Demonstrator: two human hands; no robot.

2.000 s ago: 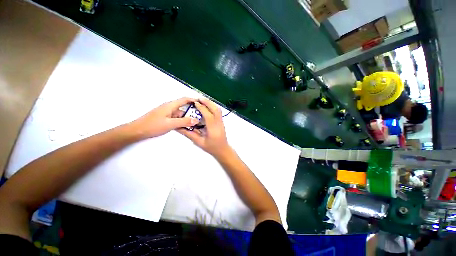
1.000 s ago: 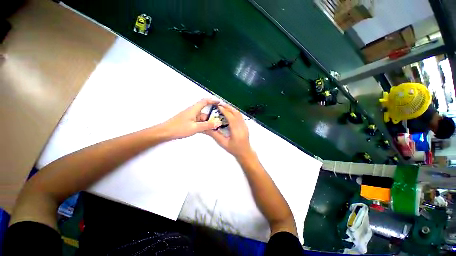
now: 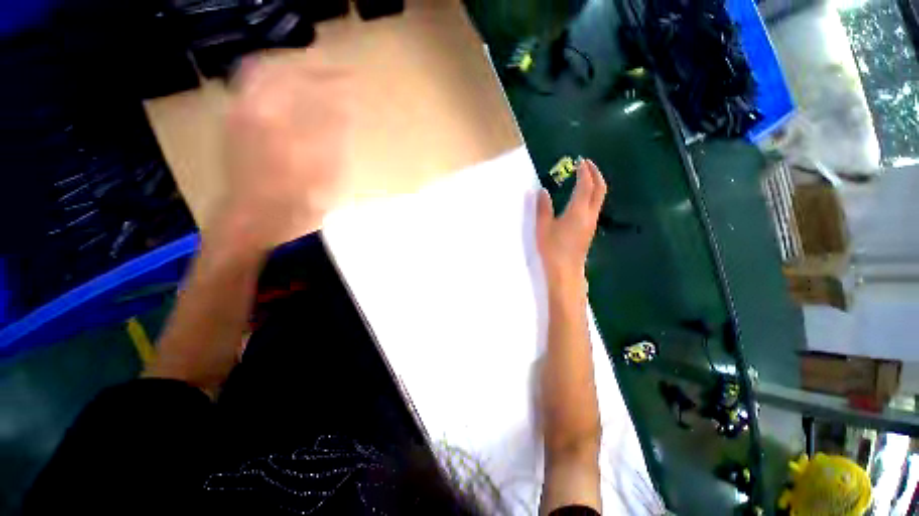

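Note:
My left hand (image 3: pixel 277 151) is strongly blurred over the tan cardboard sheet (image 3: pixel 423 111), just below a heap of black adapter housings (image 3: pixel 237 30); I cannot tell if it holds anything. My right hand (image 3: pixel 571 224) is over the near edge of the green conveyor belt (image 3: pixel 670 292), fingers apart and empty. Its fingertips are beside a circuit board with a yellow block (image 3: pixel 563 168); whether they touch it is not clear. The white paper (image 3: pixel 433 272) lies below and left of my right arm.
A blue bin (image 3: pixel 101 287) with many dark housings is at the left. Another blue bin (image 3: pixel 771 76) with black parts stands beyond the belt. More boards (image 3: pixel 640 351) and black cords lie on the belt. A yellow fan (image 3: pixel 828 486) is at the lower right.
The view has swung left. My hands have moved apart, the left to the cardboard and the right to the belt. The small part held between them no longer shows.

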